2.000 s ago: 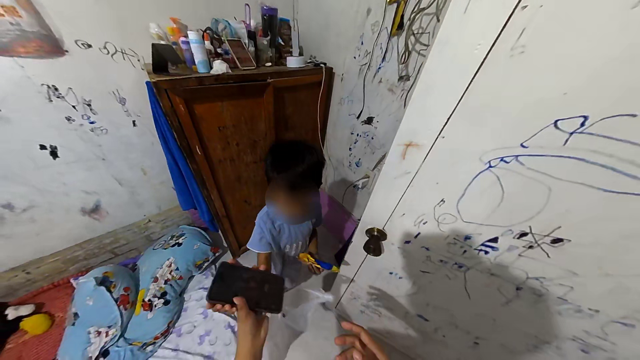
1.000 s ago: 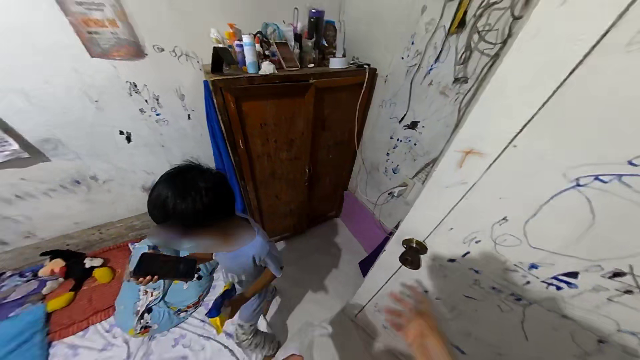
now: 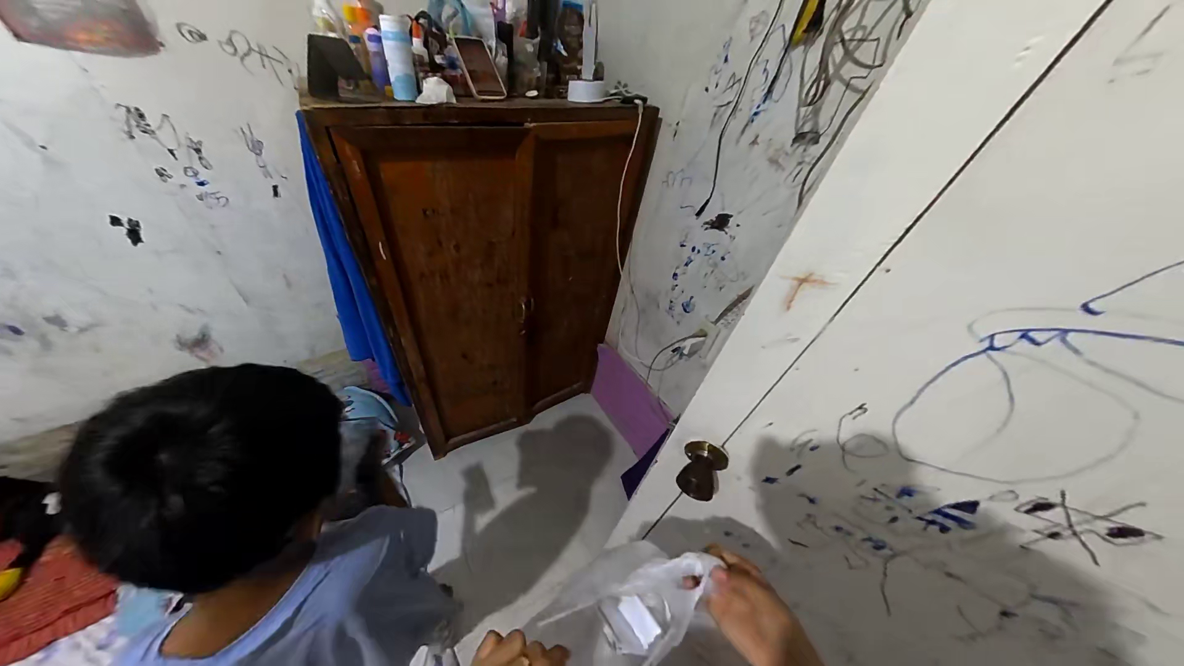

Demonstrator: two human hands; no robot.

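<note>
My right hand [image 3: 751, 606], low and right of centre, pinches the rim of a translucent plastic bag [image 3: 592, 592]. Inside the bag lies a white rectangular item [image 3: 636, 622] whose kind I cannot tell. At the bottom edge is my left hand [image 3: 520, 649], its fingers curled beside the bag's left side; most of it is cut off, and whether it grips the plastic is not clear. The brass doorknob [image 3: 702, 470] of the white door [image 3: 925, 388] sits just above my right hand.
A person in a blue shirt [image 3: 361, 592] is close at the left. Behind stands a wooden cabinet [image 3: 453, 268] topped with bottles and a phone [image 3: 479, 67]. A blue cloth [image 3: 347, 259] hangs at its side. A purple panel [image 3: 629, 398] leans by the wall.
The dark phone, in my left hand at first and then by the other person, is out of view. That person has come nearer. My right hand, empty a second ago, now holds the bag.
</note>
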